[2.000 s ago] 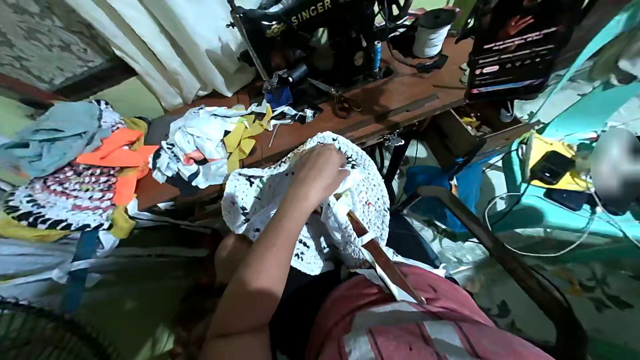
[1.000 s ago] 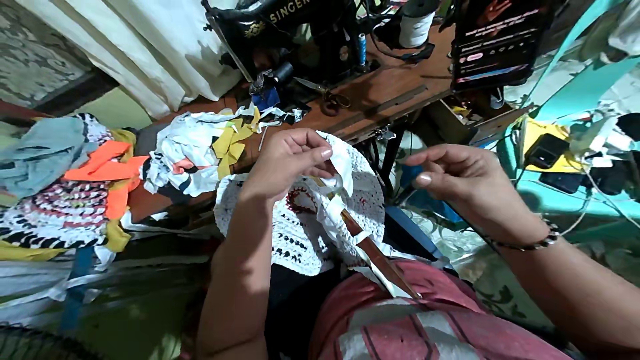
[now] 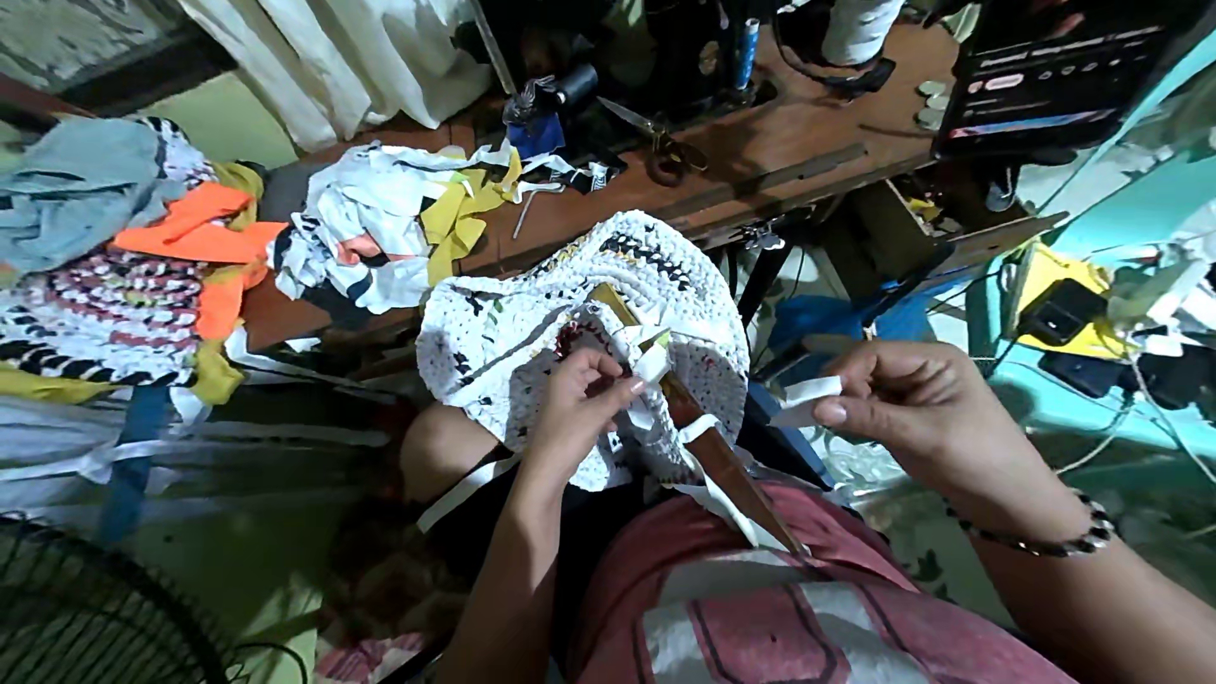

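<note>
A white rag mat with black flecks, worked from fabric strips, lies bunched over my lap. My left hand is at its middle, thumb and fingertips pinching a white fabric strip. A flat brown wooden bar slants from the mat toward my belly, with white strips looped about it. Away to the right, my right hand pinches the end of a white strip between thumb and fingers. Whether both strips are one piece cannot be told.
Scissors lie on the wooden sewing table beside the sewing machine. White and yellow scraps are heaped left of them. Another rag mat is at far left, above a fan. An open drawer and a phone are at right.
My right hand, out of view two seconds ago, came in at the right and now holds a strip out sideways. My left hand has moved down toward the mat's middle.
</note>
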